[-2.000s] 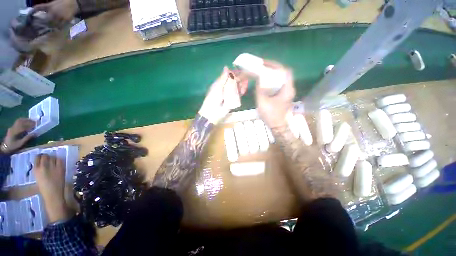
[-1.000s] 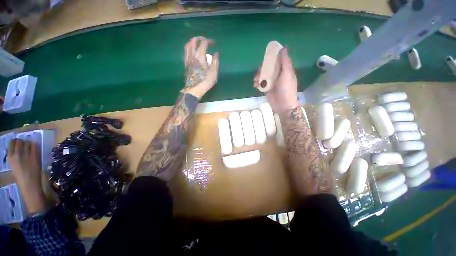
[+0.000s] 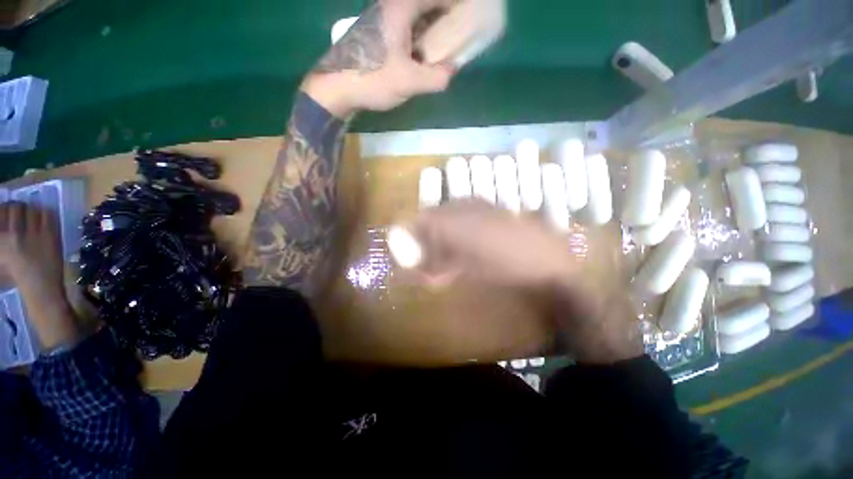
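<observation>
My left hand [image 3: 397,70] is over the green belt, its fingers around a white unit [image 3: 465,33] that is blurred and cut near the top edge. My right hand [image 3: 468,239] is blurred over the bench, low in front of the row, and holds a white half unit [image 3: 405,247] whose end sticks out at the fingers. A row of several white half units [image 3: 482,180] stands side by side just behind my right hand; the hand hides their lower ends. More white halves [image 3: 684,301] lie loose on shiny clear plastic at the right.
Black cables [image 3: 154,262] lie heaped at left. A neighbour's hand [image 3: 33,257] is over white trays [image 3: 58,210]. A slanted metal post [image 3: 739,79] crosses the green belt [image 3: 215,84], which carries white halves [image 3: 643,64]. Stacked halves [image 3: 786,210] are at far right.
My right hand has come from the belt down over the bench with a white half. My left hand has moved up and now holds a white unit. The row has more halves.
</observation>
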